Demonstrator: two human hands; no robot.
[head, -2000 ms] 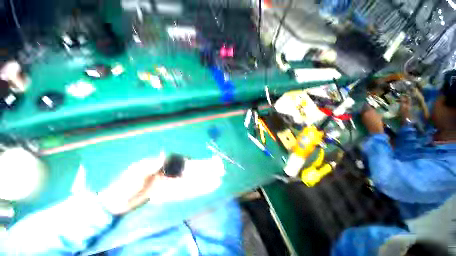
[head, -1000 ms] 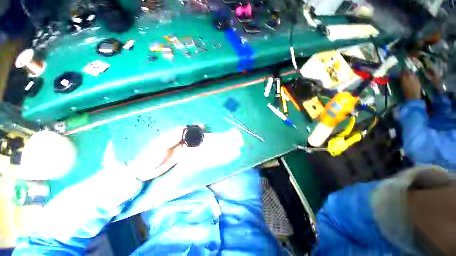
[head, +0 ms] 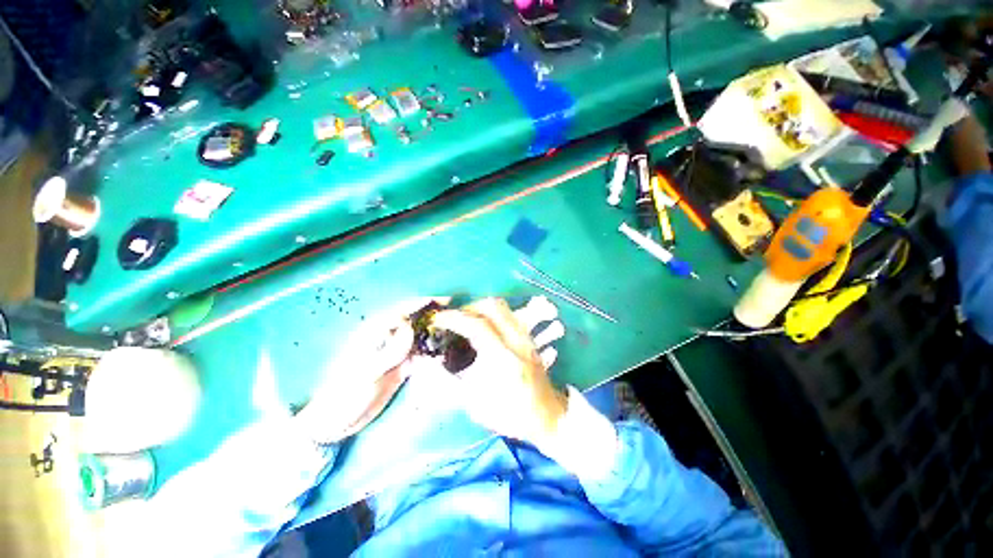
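Observation:
A small dark round module [head: 444, 340] with brownish and gold spots is held between both hands above the green mat. My left hand [head: 365, 365] grips its left side and glares white under the lamp. My right hand [head: 506, 365] has its fingers on the module's upper right side. The fingertips partly cover the module. A white glove [head: 541, 325] lies beneath and behind my right hand, with its finger ends showing. Thin silver tweezers [head: 568, 292] lie on the mat to the right of the hands.
A white lamp head [head: 142, 399] and a solder spool [head: 118, 477] stand at the left. An orange-and-beige tool [head: 806, 245] and yellow-handled pliers [head: 824, 313] lie right. Silver pouch cells [head: 381, 110] and dark discs lie on the raised shelf [head: 436, 153]. A coworker's blue sleeve [head: 972, 245] shows far right.
My right hand has come into view and taken hold of the module with my left hand. The module's dark round face has given way to brownish, gold-spotted parts. The camera view has shifted.

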